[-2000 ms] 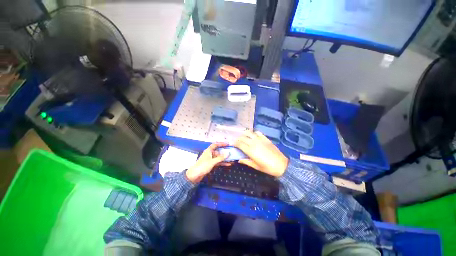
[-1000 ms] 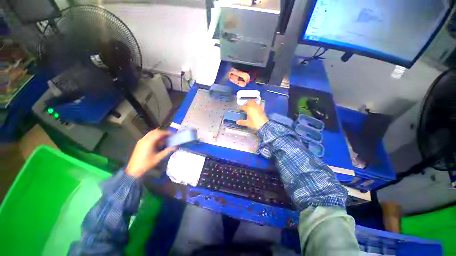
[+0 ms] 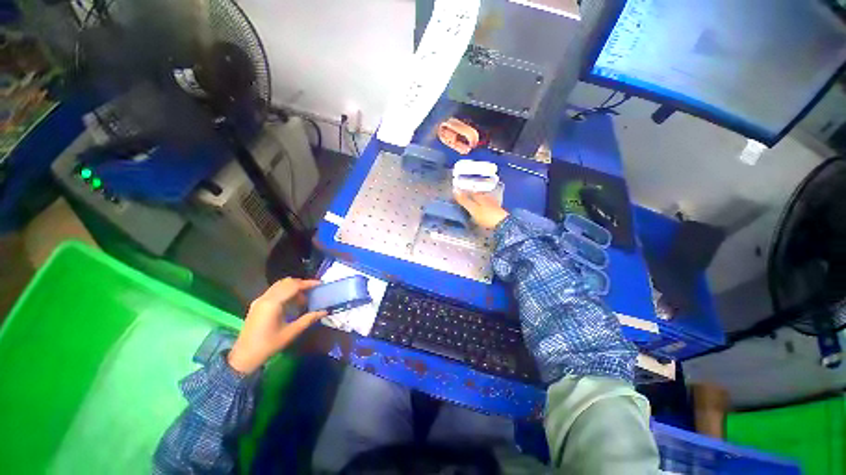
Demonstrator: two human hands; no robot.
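Note:
My left hand grips a blue-grey housing between thumb and fingers, above the white pad left of the keyboard. My right hand is over the perforated base plate, its fingertips at the front edge of the white oblong piece and beside another blue-grey housing on the plate. Whether it grips anything is unclear. A second blue piece and an orange piece are at the rear. Several housings lie right of the plate, partly hidden by my right sleeve.
Black keyboard at the front table edge. Green bin at left, with housings by its right wall. Laser head above the plate, monitor at upper right. Fans stand on both sides; a blue bin is at lower right.
Both hands were together on a housing over the keyboard; my left hand has carried it left. My right hand let go and reached forward over the plate. The camera view has shifted.

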